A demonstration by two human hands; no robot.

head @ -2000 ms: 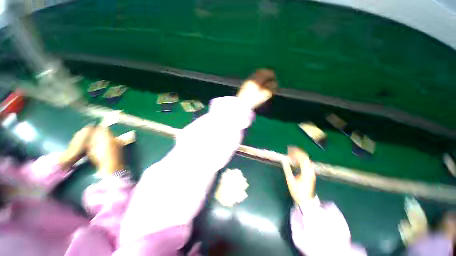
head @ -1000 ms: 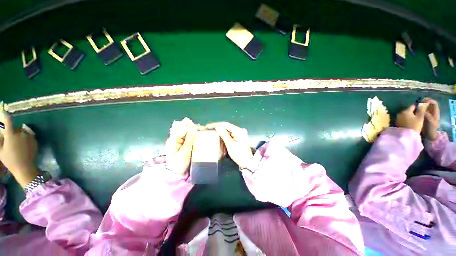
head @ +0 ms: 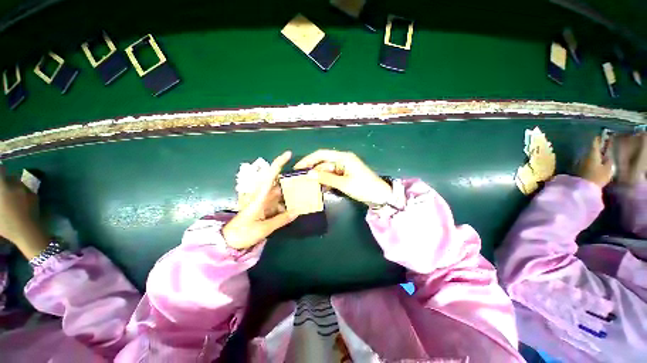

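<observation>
A dark housing with a pale square sheet (head: 302, 194) over its window end is held above the bench before me, its dark end toward me. My left hand (head: 264, 215) grips its left side, thumb up near the far edge. My right hand (head: 342, 172) has its fingers at the far right corner of the housing; whether they pinch the sheet's edge I cannot tell. A loose pile of whitish sheets (head: 252, 177) lies on the bench just behind my left hand, partly hidden by it.
The green belt (head: 234, 64) beyond the worn edge strip (head: 284, 115) carries several housings, some with open window frames (head: 147, 57), some covered (head: 305, 34). Neighbours' hands work at left (head: 18, 213) and right (head: 596, 164). A tan sheet pile (head: 538, 162) lies at right.
My right hand has moved right and slightly up. The held housing has turned a little, and its pale sheet shows more squarely. The housings on the belt have shifted left in view.
</observation>
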